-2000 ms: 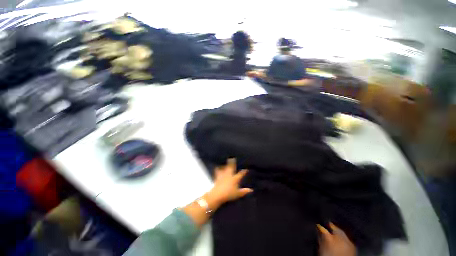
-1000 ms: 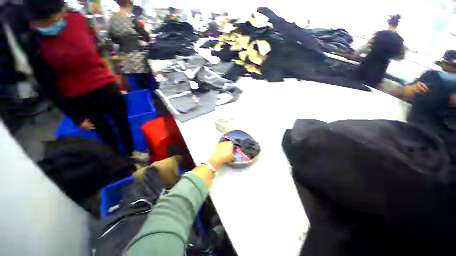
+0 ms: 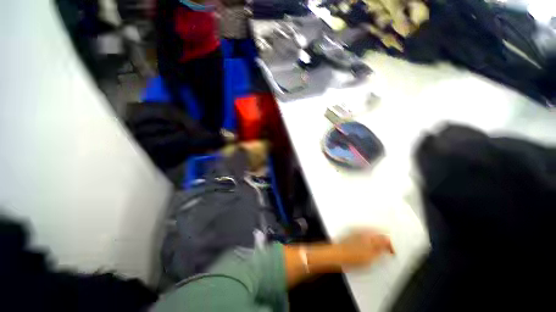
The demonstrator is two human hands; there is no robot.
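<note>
My left hand (image 3: 366,248) is over the white table's near edge, in front of the round bowl; it is blurred, fingers drawn together, and I cannot tell if it holds anything. The blue-grey bowl (image 3: 363,141) holds dark contents and a pink strip. The large black garment (image 3: 488,219) lies on the table at the right, its near part cut off by the frame. My right hand is out of the picture.
The white table (image 3: 390,201) has grey cloth (image 3: 317,58) and a small pale box (image 3: 337,113) beyond the bowl. Blue crates (image 3: 235,82), a red container (image 3: 249,117) and dark clothing (image 3: 213,222) stand left. A person in red (image 3: 196,36) is behind.
My left hand has left the bowl and moved nearer, towards the table's front edge. The camera view has shifted, so the bowl and garment sit farther right.
</note>
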